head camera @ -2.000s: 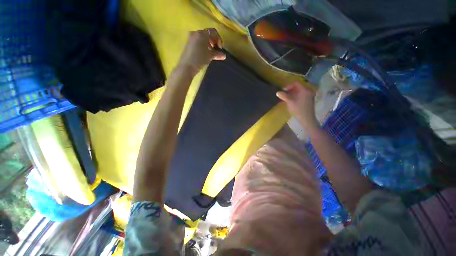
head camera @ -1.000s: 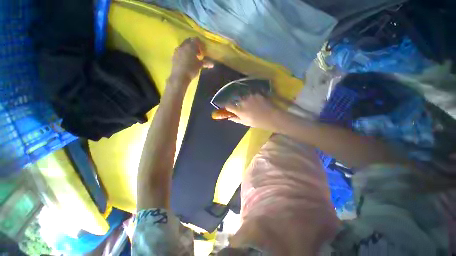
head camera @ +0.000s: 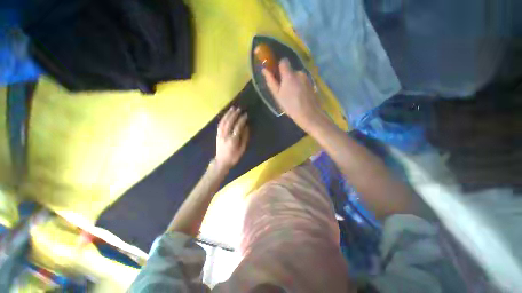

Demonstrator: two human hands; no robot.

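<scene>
A black garment piece (head camera: pixel 171 177) lies flat and slanting across the yellow table cover (head camera: pixel 114 131), from the upper middle down to the lower left. My right hand (head camera: pixel 292 91) holds the orange-brown handle of the steam iron (head camera: pixel 265 86). The iron's pointed dark plate with a pale rim rests over the upper end of the garment. My left hand (head camera: pixel 232 134) lies on the garment just left of and below the iron, fingers extended and gripping nothing. The garment's surface under the iron is hidden.
A black garment pile (head camera: pixel 114 46) sits at the upper left. Grey-blue cloth (head camera: pixel 343 51) lies along the table's right side. Crinkled blue plastic (head camera: pixel 389 129) is at the right. My pink apron (head camera: pixel 292 223) is at the table's near edge.
The iron has moved up with my right hand. My left hand has let go of the garment's top corner and moved down onto its surface. The garment now slants further left.
</scene>
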